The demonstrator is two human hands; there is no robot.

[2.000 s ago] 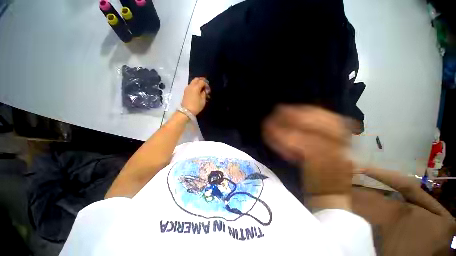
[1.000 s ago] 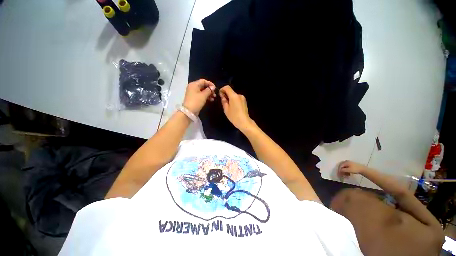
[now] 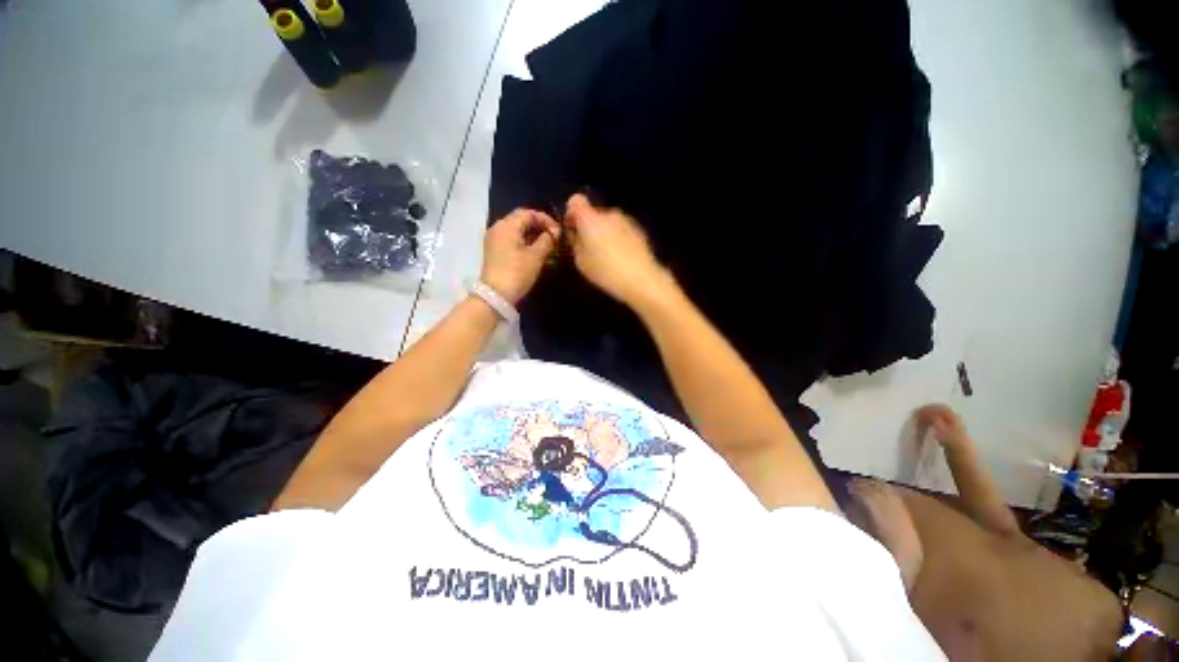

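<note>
Black cut garment pieces (image 3: pixel 750 168) lie in a large layered pile with jagged edges on the white table. My left hand (image 3: pixel 520 252) is at the pile's near left part, its fingertips pinched together on something dark and too small to name. My right hand (image 3: pixel 608 246) is just right of it, fingertips close to the left ones and slightly blurred; whether it holds anything is hidden. A clear plastic bag (image 3: pixel 362 217) full of small black pieces lies left of the pile.
Thread cones (image 3: pixel 343 39) with yellow tops stand at the upper left. A small dark stick (image 3: pixel 965 378) lies right of the pile. Another person's hand (image 3: pixel 941 424) and arm are at the lower right. A grey-black cloth bundle (image 3: pixel 168 479) sits below the table at left.
My right hand came in from the lower right to meet my left hand and has since shifted slightly. The other person's hand has come onto the table edge and moved right.
</note>
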